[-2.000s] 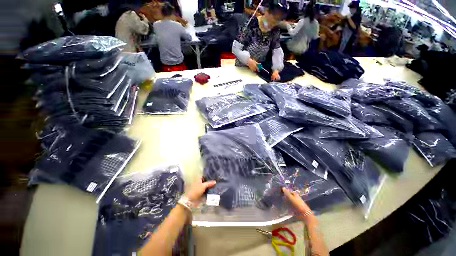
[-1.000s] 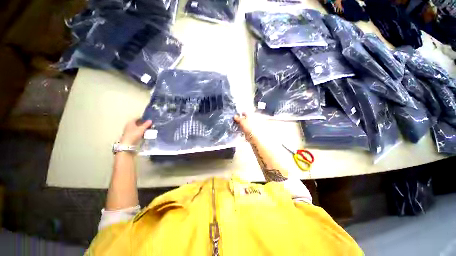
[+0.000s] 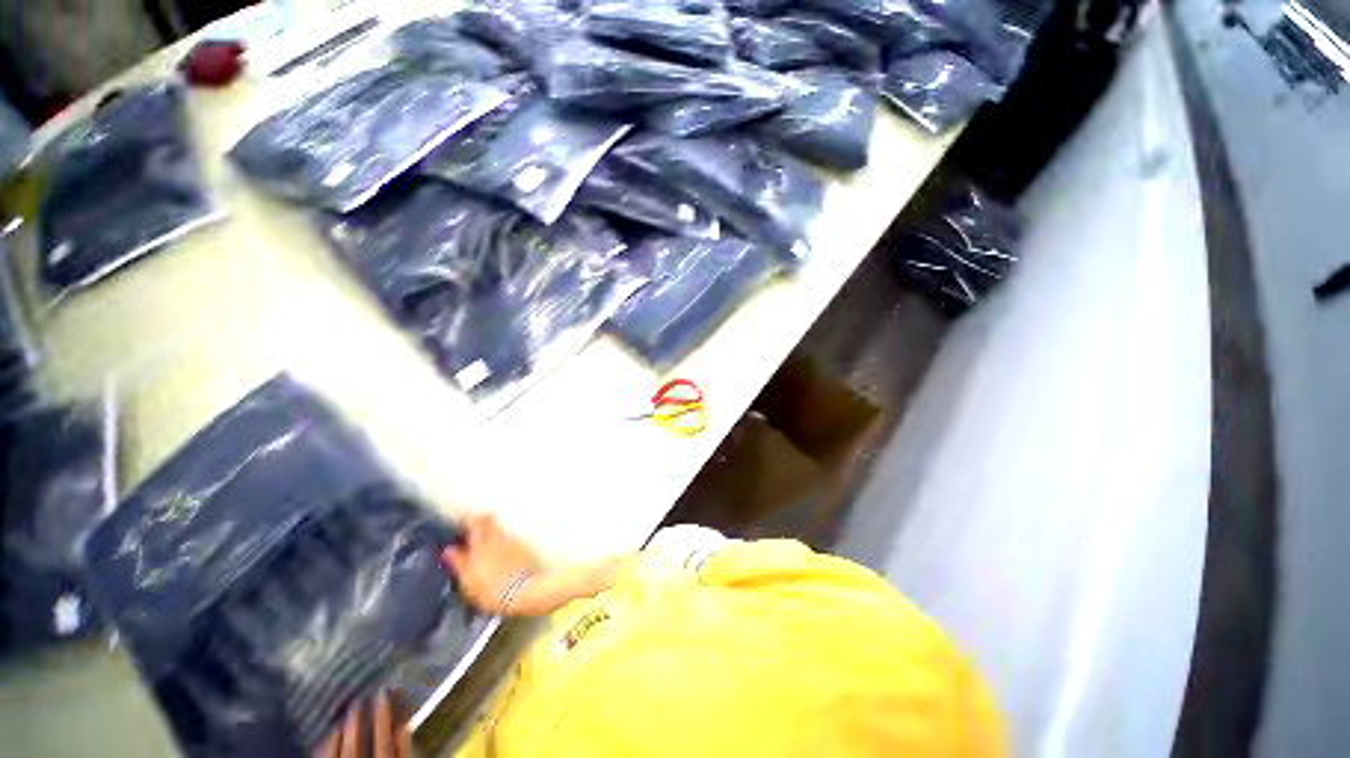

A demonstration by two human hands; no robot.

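Observation:
A bagged dark garment [image 3: 281, 548] in shiny clear plastic lies at the lower left of the table, tilted in view. My right hand [image 3: 496, 567] is at its right edge, with the fingertips gripping that edge. My left hand [image 3: 370, 735] is mostly cut off by the bottom of the picture. Only its fingers show, resting on the bag near its pale edge, and their grip cannot be told.
Red-and-yellow scissors [image 3: 678, 407] lie near the table edge. A loose pile of bagged garments [image 3: 652, 89] spreads across the far side. Another bagged garment [image 3: 119, 185] and a dark-red object [image 3: 212, 61] are at upper left. An open carton [image 3: 814, 407] is below the table.
The view has turned, putting the table's right edge and floor in view. The bagged garment and hands now appear lower left. My left hand has moved mostly out of the picture.

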